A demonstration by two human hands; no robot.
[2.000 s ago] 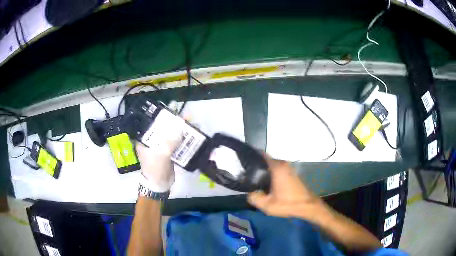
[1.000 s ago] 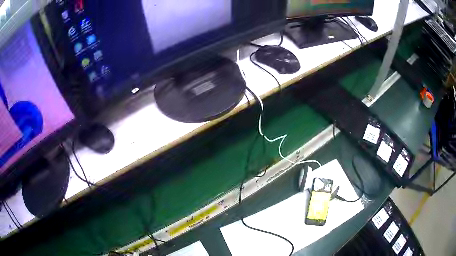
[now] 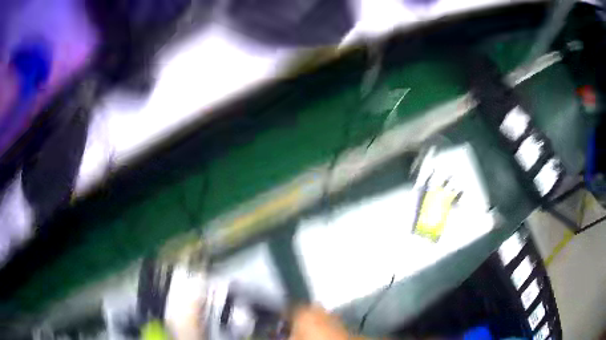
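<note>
The view is heavily blurred. My left hand [image 3: 185,302], in a white glove, is at the bottom edge left of centre, with a dark shape and a white patch beside it; its hold is unclear. My bare right hand [image 3: 320,325] is cut off by the bottom edge. It is against a black and white shape that looks like the handheld scanner [image 3: 249,317]. A smartphone with a yellow-green cover [image 3: 435,214] lies on a white sheet [image 3: 365,246] to the right.
A black tray with white-labelled phones [image 3: 498,106] runs along the right, another tray [image 3: 546,292] below it. A white shelf [image 3: 199,86] with dark monitor bases crosses the upper left. A cable lies near the bench's front edge. Something yellow-green [image 3: 154,330] shows at the bottom left.
The view has tipped down from the monitors, so the shelf has moved up in it. Both hands, out of view a second ago, show again at the bottom edge.
</note>
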